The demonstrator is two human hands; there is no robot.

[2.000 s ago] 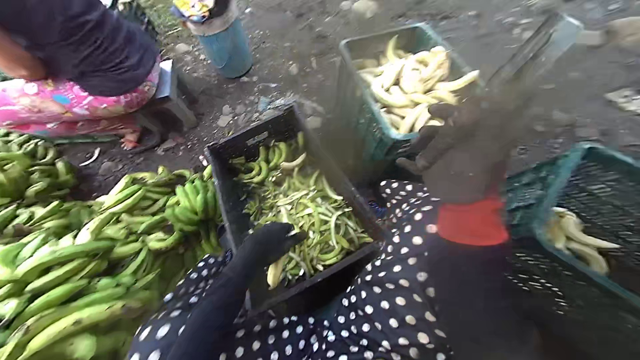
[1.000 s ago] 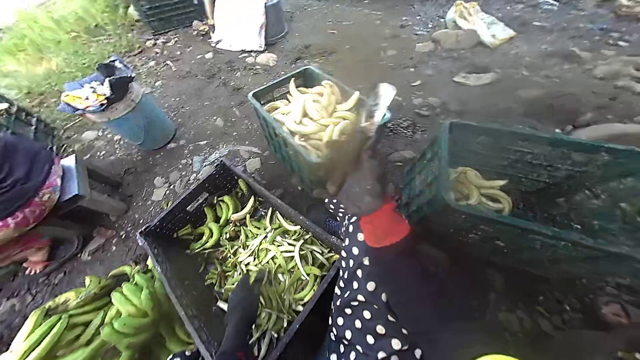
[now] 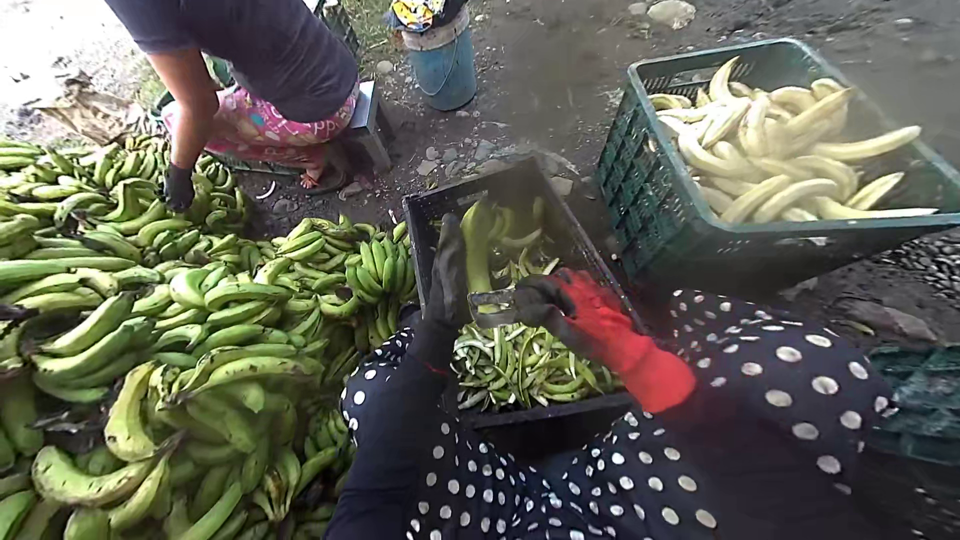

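My left hand (image 3: 448, 281), in a dark glove, grips a green plantain (image 3: 477, 244) that stands roughly upright over the black plastic crate (image 3: 525, 416). A red and dark glove covers my right hand (image 3: 581, 315), which is shut on a small metal blade tool (image 3: 493, 307) against the plantain's lower end. Green peels (image 3: 517, 367) fill the crate's near part, beneath both hands. Peeled plantains (image 3: 780, 150) are heaped in a green plastic crate (image 3: 667, 202) to the right. Unpeeled green plantains (image 3: 225, 330) lie in a large pile at my left.
At the upper left a person (image 3: 255, 67) sits on a low stool (image 3: 371, 124), one gloved hand on the pile. A blue bucket (image 3: 444, 67) with cloth on top stands beyond the black crate. Another green crate (image 3: 919, 405) shows at the right edge.
Both hands are now together over the black crate, with a green plantain held between them. Earlier my left hand was in the peels and my right hand was near the crate of peeled plantains.
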